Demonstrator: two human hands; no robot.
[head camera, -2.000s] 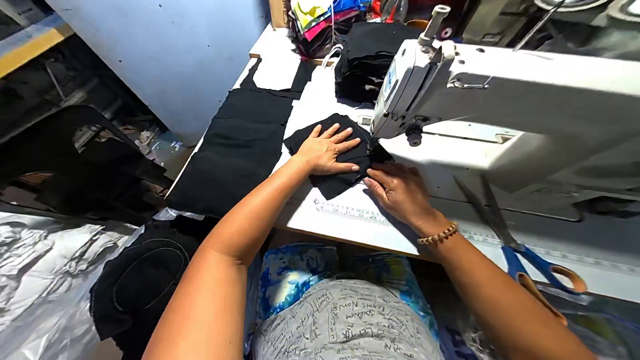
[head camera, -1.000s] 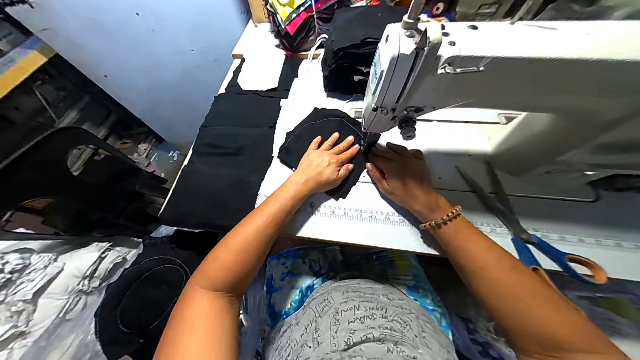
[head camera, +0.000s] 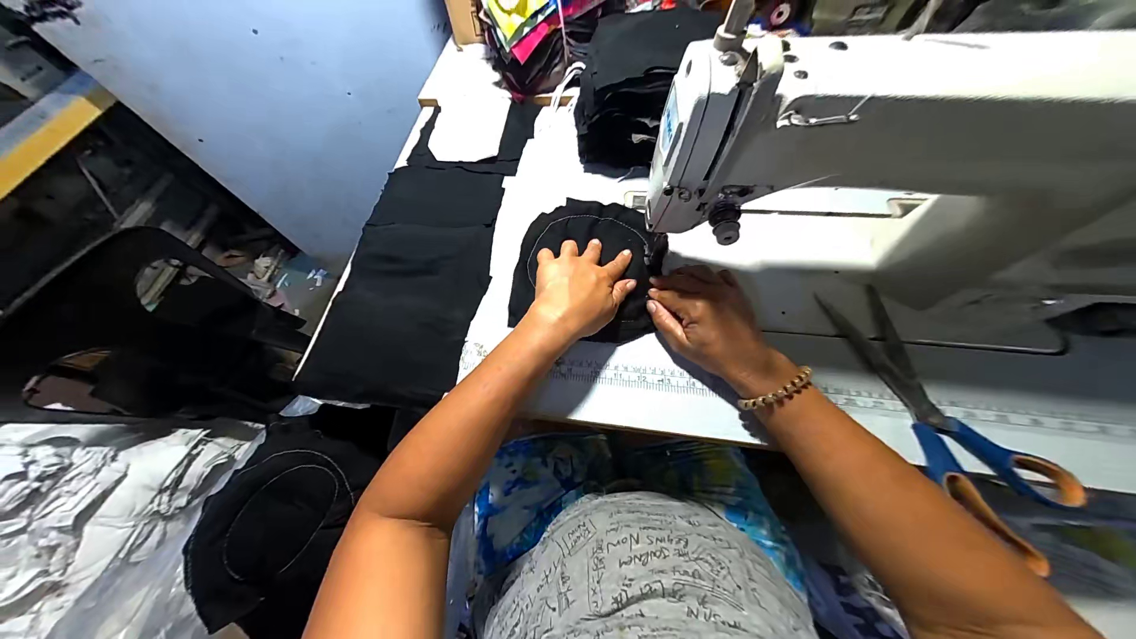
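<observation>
A black fabric piece (head camera: 555, 235) with a curved line of light stitching lies on the white table, its right edge at the needle area of a white sewing machine (head camera: 870, 115). My left hand (head camera: 581, 288) rests flat on this fabric with its fingers spread. Close to the right edge of the fabric, just below the presser foot, my right hand (head camera: 710, 319) has its fingers bent and its thumb near the cloth; whether it pinches the edge cannot be told. The needle itself is hidden.
Blue-handled scissors (head camera: 927, 417) lie with open blades at the right. Black cloth panels (head camera: 417, 284) extend along the left. Behind the work sits a stack of black fabric (head camera: 630, 89). A measuring tape strip (head camera: 639, 377) runs along the front. A stitched black piece (head camera: 284, 515) hangs at lower left.
The black fabric has turned under my left hand, and its curved stitching now shows along the top and left. My left hand stays spread on it; my right hand remains beside its edge.
</observation>
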